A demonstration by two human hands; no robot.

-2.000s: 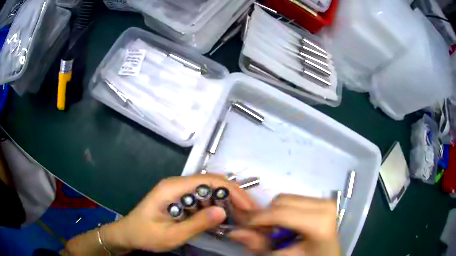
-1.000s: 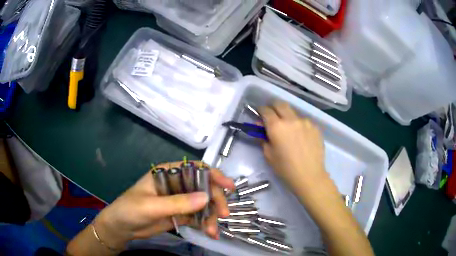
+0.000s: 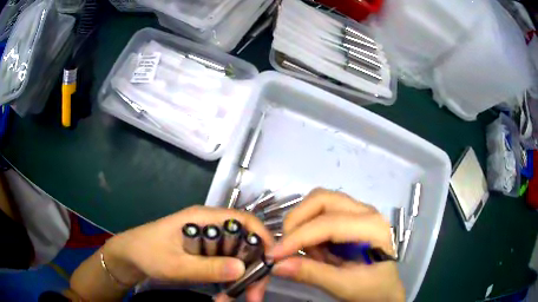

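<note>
My left hand [image 3: 171,250] holds several shiny metal cylinders [image 3: 211,236] side by side, their black-ringed ends facing me; one end shows a yellow bit. One more cylinder [image 3: 251,276] lies slanted at the left fingers, and the fingertips of my right hand [image 3: 336,242] pinch its upper end. My right hand also keeps a slim blue-handled tool [image 3: 353,252] in its palm, dark tip pointing right. Both hands are over the lower part of the whitish tray [image 3: 348,103]. Loose cylinders [image 3: 251,147] lie in the tray at left and right; more are partly hidden behind the hands.
A lidded plastic box [image 3: 171,97] touches the tray's left side. A box of sleeved parts [image 3: 330,50] stands behind it. A yellow-handled tool [image 3: 68,103] lies at left, frosted tubs [image 3: 472,65] at back right, and a flat pale square [image 3: 469,186] right of the tray.
My right hand has come back from the tray's upper left to my left hand. The cylinder at that upper corner is gone, and another cylinder is now between the hands. The held ends have tipped towards me.
</note>
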